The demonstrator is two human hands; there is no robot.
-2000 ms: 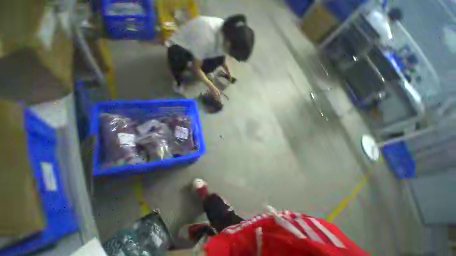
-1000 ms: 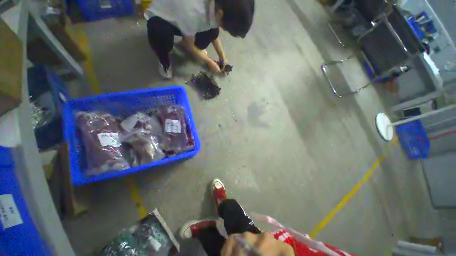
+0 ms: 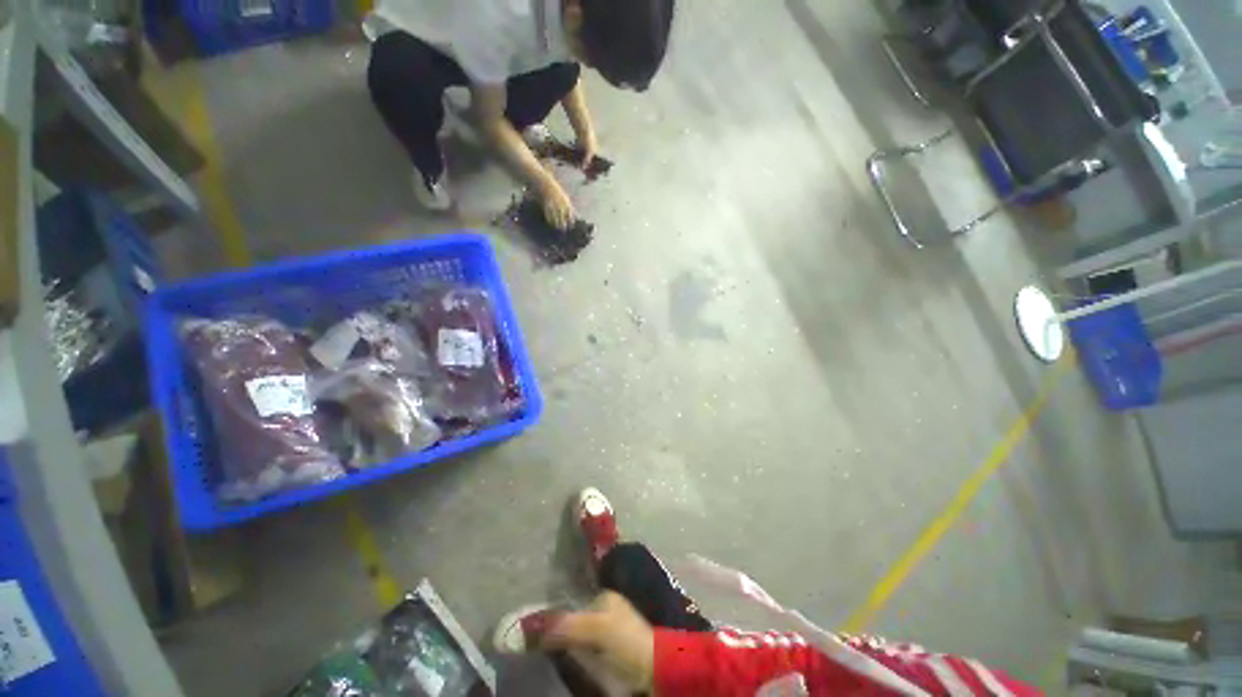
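Note:
My right hand (image 3: 606, 637), in a red sleeve with white stripes, is low in the picture over my dark trousers and beside one red shoe. Its fingers point left and are blurred; I cannot tell whether it holds anything. My left hand is not in view. A blue perforated crate (image 3: 357, 479) stands on the floor at the left. Clear bags with dark red-brown contents and white labels (image 3: 259, 409) lie in it. Clear bags with green-black contents (image 3: 402, 654) lie in an open box at the bottom edge, left of my hand.
A person (image 3: 470, 82) crouches at the top, both hands at loose dark parts (image 3: 552, 232) on the floor. Black chair (image 3: 1042, 116) and round white base (image 3: 1038, 324) are at the right. A blue bin (image 3: 30, 599) is at the left edge.
My right hand has come into view and moved up and left from the bottom edge. The crate and crouching person have shifted left in the picture. The person's hands are now farther apart.

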